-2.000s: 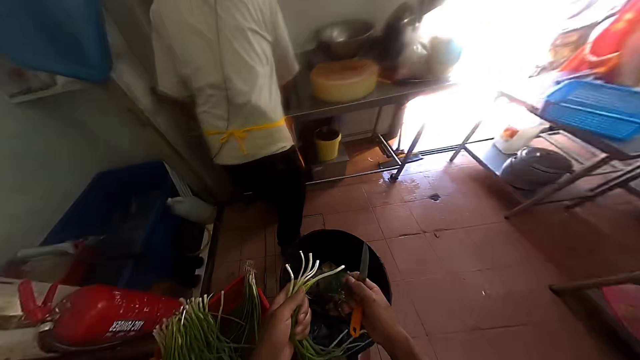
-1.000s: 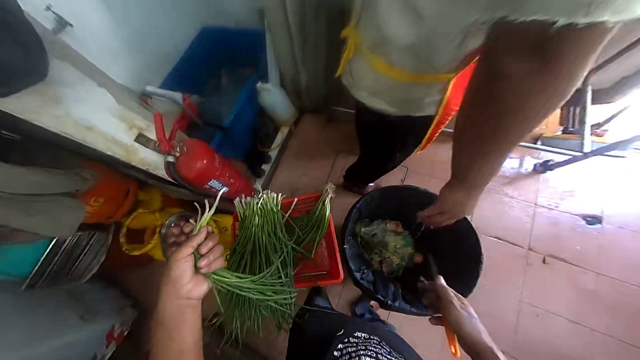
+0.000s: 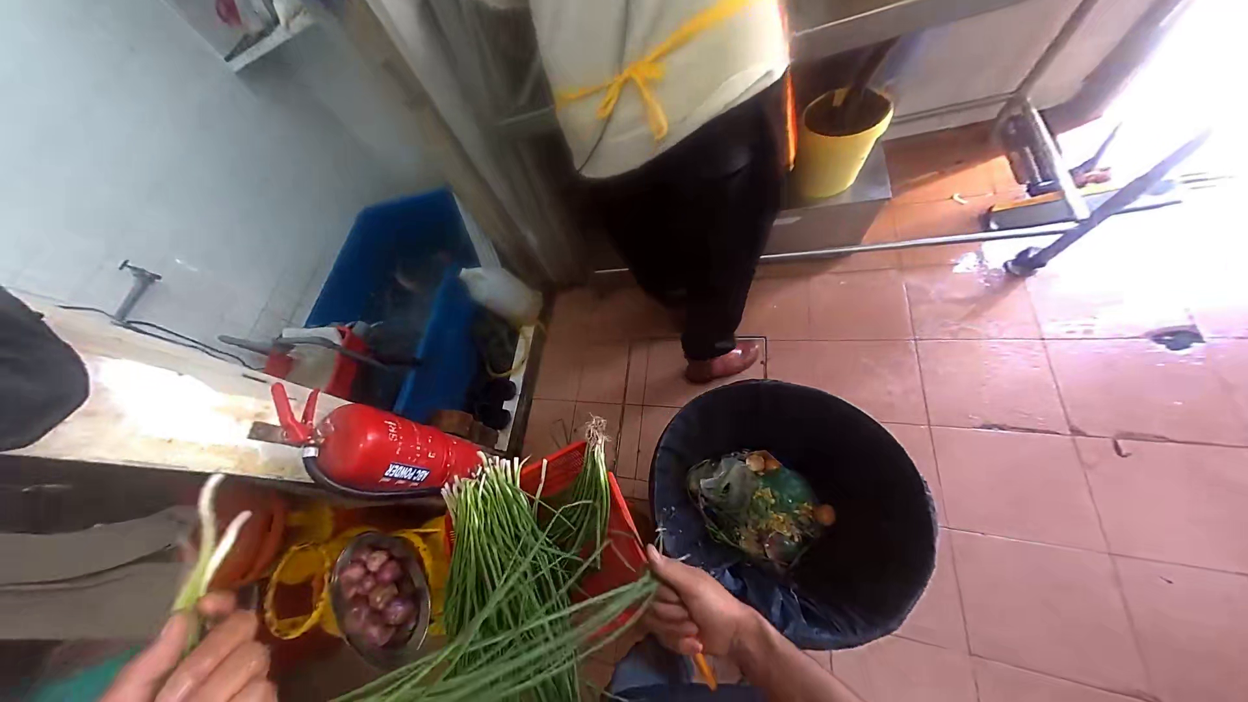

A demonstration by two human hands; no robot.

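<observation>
My left hand (image 3: 210, 653), low at the left edge, is closed around a few spring onions (image 3: 203, 561), white root ends up. My right hand (image 3: 697, 609) pinches the green leaf tips beside the bin; an orange-handled knife (image 3: 704, 671) sticks out below its fingers, its blade hidden. Between my hands a large bunch of spring onions (image 3: 512, 575) lies over a red plastic basket (image 3: 624, 546), with a smaller bunch (image 3: 587, 492) leaning in it. Right of the basket stands a black lined bin (image 3: 902, 507) holding food scraps (image 3: 765, 507).
A bowl of shallots (image 3: 378, 597) sits left of the basket, below a red fire extinguisher (image 3: 390, 450). A blue tub (image 3: 439, 361) lies behind. A person in a yellow-tied apron (image 3: 673, 78) stands beyond the bin. A yellow bucket (image 3: 838, 146) rests on a low shelf.
The other person's hand, in the bin one second ago, is out of it and the person stands farther off. My right hand has moved from the bin to the leaf tips.
</observation>
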